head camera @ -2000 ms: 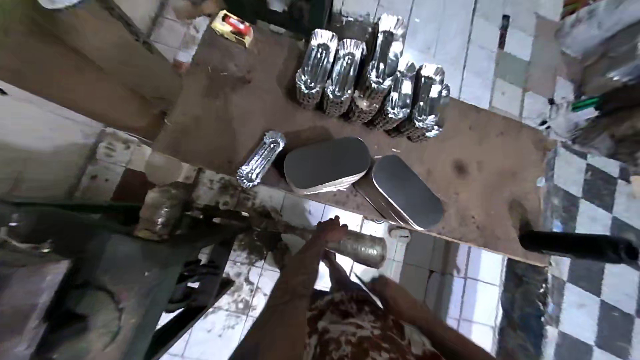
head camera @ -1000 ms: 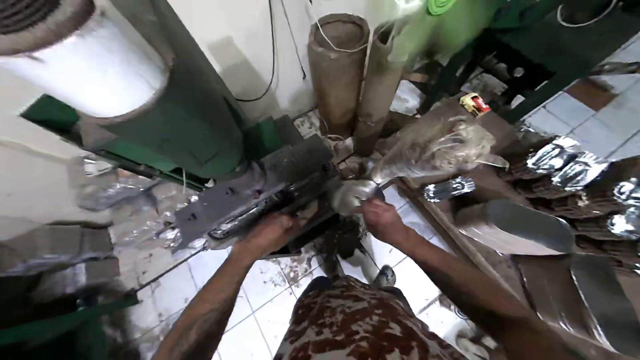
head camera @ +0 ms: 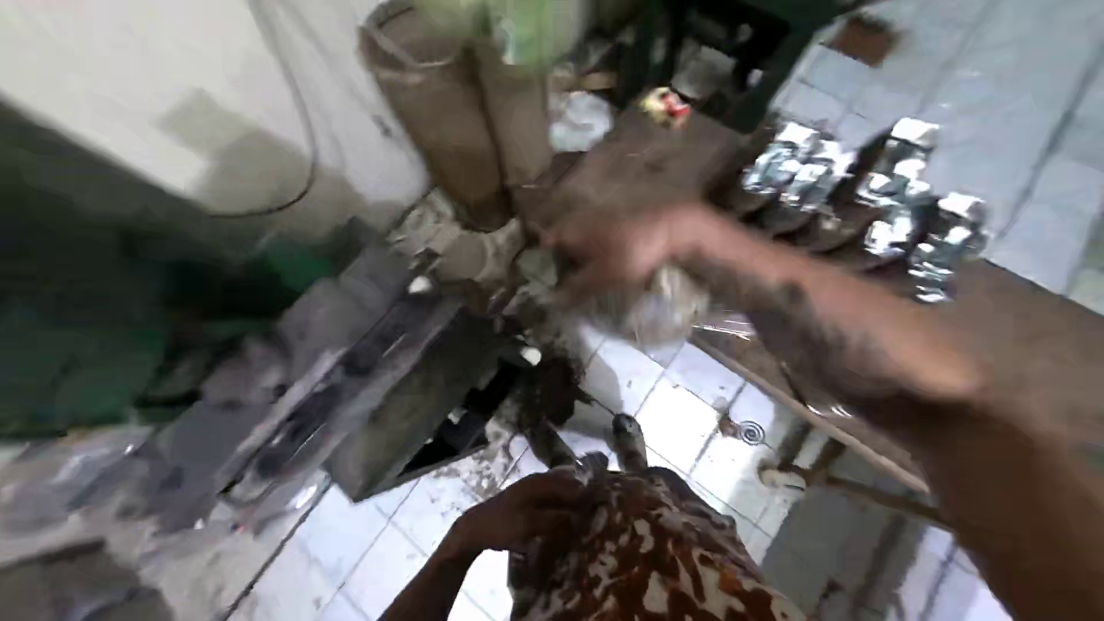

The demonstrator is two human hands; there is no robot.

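My right hand (head camera: 612, 254), blurred by motion, is over the near left end of the brown table (head camera: 1026, 319). Close under it is a pale, wrapped-looking bundle (head camera: 668, 306); whether the fingers grip it cannot be told. My left hand (head camera: 552, 509) rests against the front of my patterned garment (head camera: 655, 552), its fingers partly hidden. Left of centre lies a long dark metal mould or trough (head camera: 345, 397) on the machine. Stacks of shiny foil-like trays (head camera: 897, 207) stand on the table at the right.
Two tall brown cylinders (head camera: 431, 112) stand by the wall. A small red and yellow packet (head camera: 666, 105) lies at the table's far corner. Green machinery (head camera: 78, 302) fills the left side. A pipe (head camera: 785, 476) runs below the table's edge, above the tiled floor.
My left hand has left the metal trough and come back to my garment. My right hand has moved forward over the table end. The view has shifted strongly.
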